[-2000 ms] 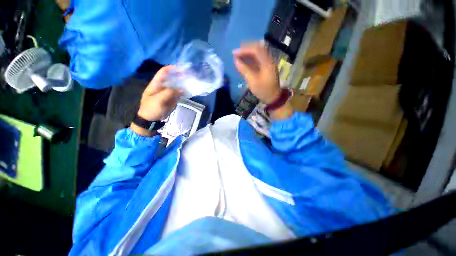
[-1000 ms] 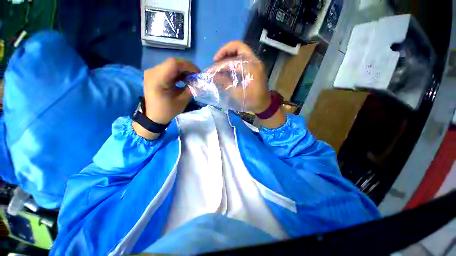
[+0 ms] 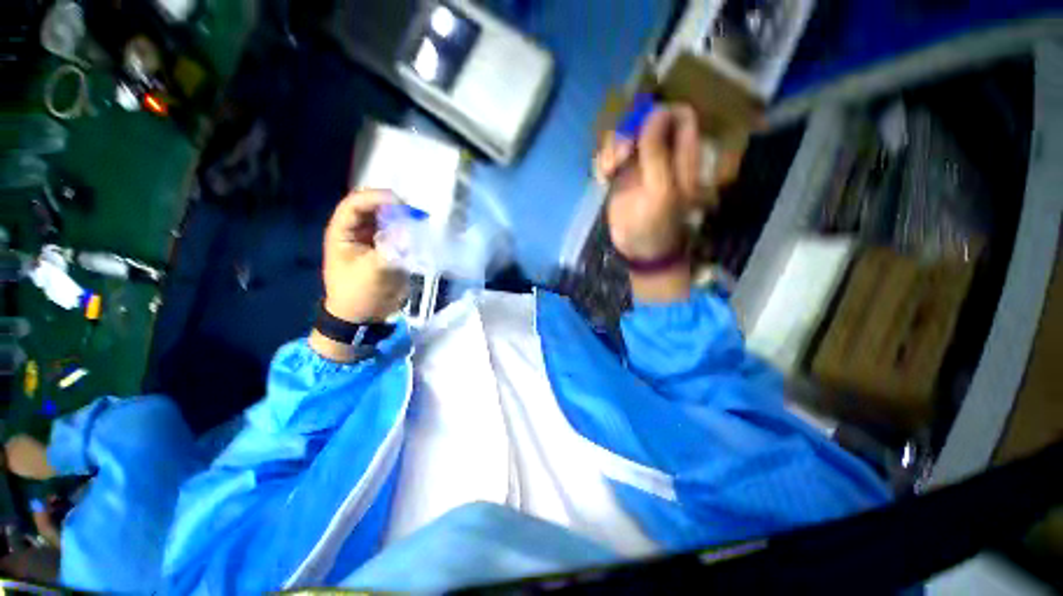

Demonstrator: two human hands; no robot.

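A clear plastic bag point(image 3: 466, 239), crinkled and blurred, hangs from my left hand point(image 3: 364, 256). My left fingers are closed on its edge, with a bit of bright blue at the fingertips. My right hand point(image 3: 659, 186) is raised to the right, apart from the bag, and holds a small blue part point(image 3: 636, 116) between thumb and fingers. Motion blur hides the part's shape and the bag's contents.
A green bench point(image 3: 105, 186) with loose small parts runs along the left. Another person's blue sleeve point(image 3: 128, 454) is at lower left. A white and grey device point(image 3: 501, 87) is ahead over the blue floor. Cartons point(image 3: 892, 326) stand at the right beside grey rails.
My right hand has moved away from the bag, up and right, and now shows a small blue part. My left hand keeps the bag. The surroundings have shifted as the view turned.
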